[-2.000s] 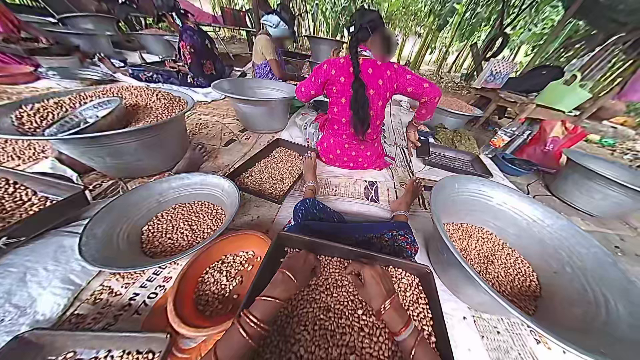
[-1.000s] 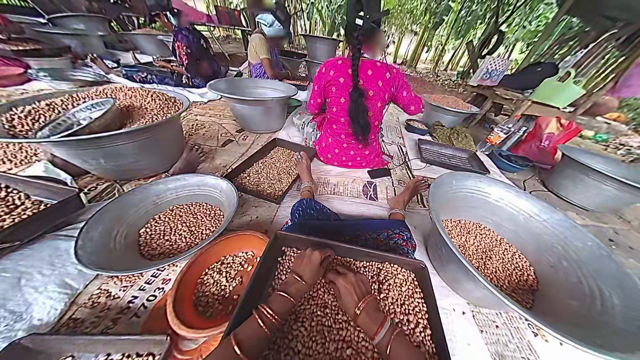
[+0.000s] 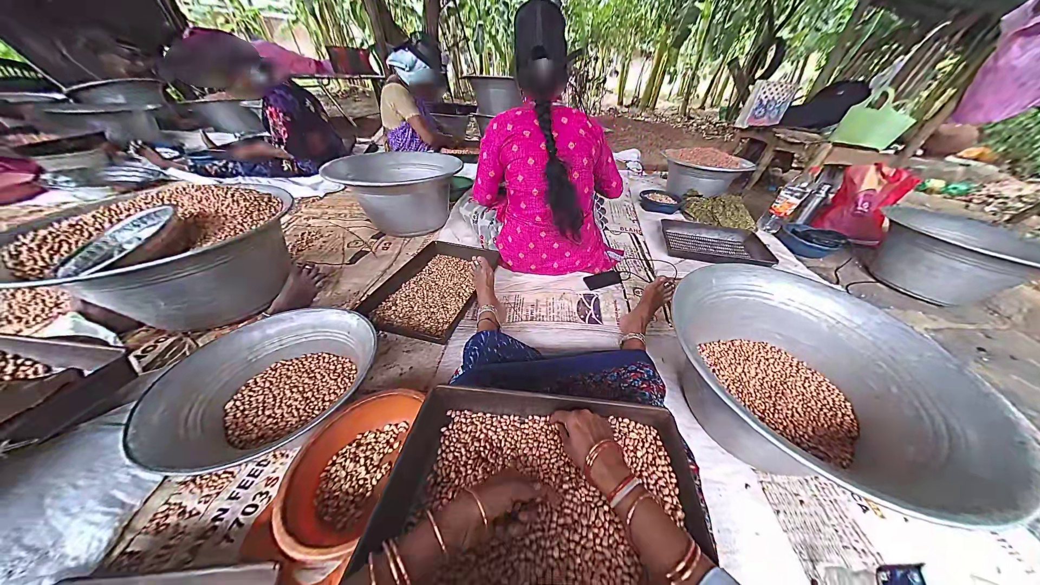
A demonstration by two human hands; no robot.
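A dark rectangular tray (image 3: 548, 400), tilted across my lap, is filled with small brown-and-cream nuts or seeds (image 3: 487, 439). My left hand (image 3: 505, 502) hovers low over them at the tray's centre, blurred, its fingers partly curled; whether it holds a nut cannot be told. Farther up in the same tray, my right hand (image 3: 583, 435) touches the nuts with bent fingertips, which are partly hidden. Bangles circle both wrists. Beside the tray on the left stands an orange plastic tub (image 3: 305, 487) with more nuts. A wide metal basin (image 3: 910, 414) with a heap of nuts is at the right.
Another metal basin (image 3: 187, 390) and a heaped one with a scoop-like metal vessel (image 3: 203, 288) stand left. Beyond my feet lie a dark tray of nuts (image 3: 378, 305) and a phone-like black object (image 3: 602, 280). A person in pink (image 3: 540, 187) sits ahead; others sit farther back.
The hands were close together near the tray's upper middle one second ago; now they are apart, the left lower and nearer me, the right still near the upper part.
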